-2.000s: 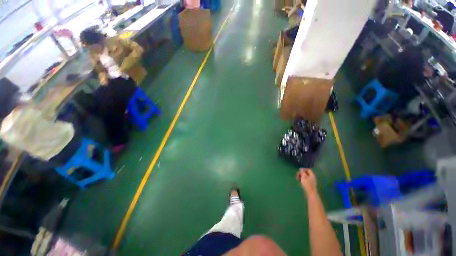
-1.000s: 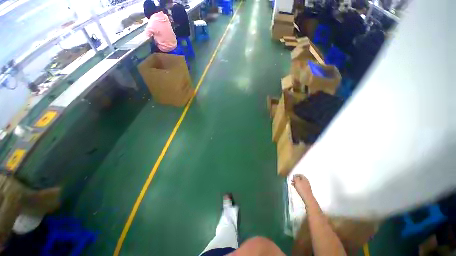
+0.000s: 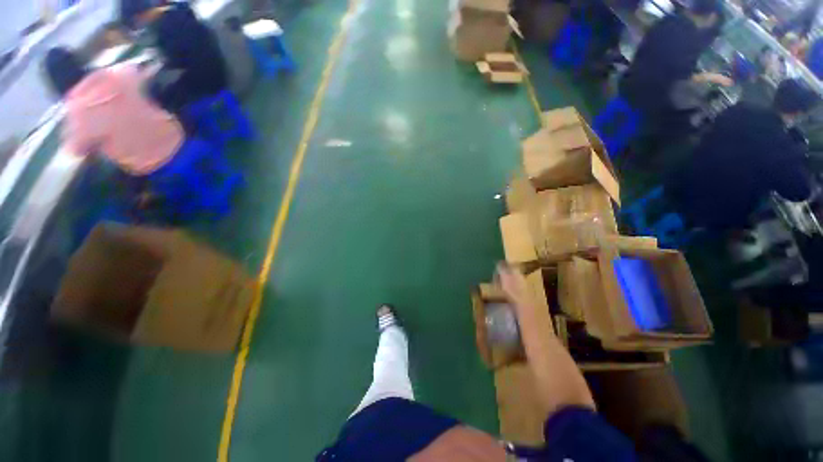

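My right hand is stretched out low at the centre right, over or beside a small open carton with something pale and shiny inside. The hand is small and blurred, and whether it touches the carton is not clear. I see nothing held in it. My left hand is not in view; only part of a bent arm shows at the bottom edge. An open brown carton with a blue item in it stands to the right of my right arm.
More cartons are stacked beyond my hand. A large open carton stands at the left by the yellow line. People sit on blue stools along both sides, one in a pink top. Green floor runs ahead.
The view has moved forward along the aisle, past the white pillar. The stacked cartons and the large left carton are nearer. My right arm is still stretched out, now beside the small carton.
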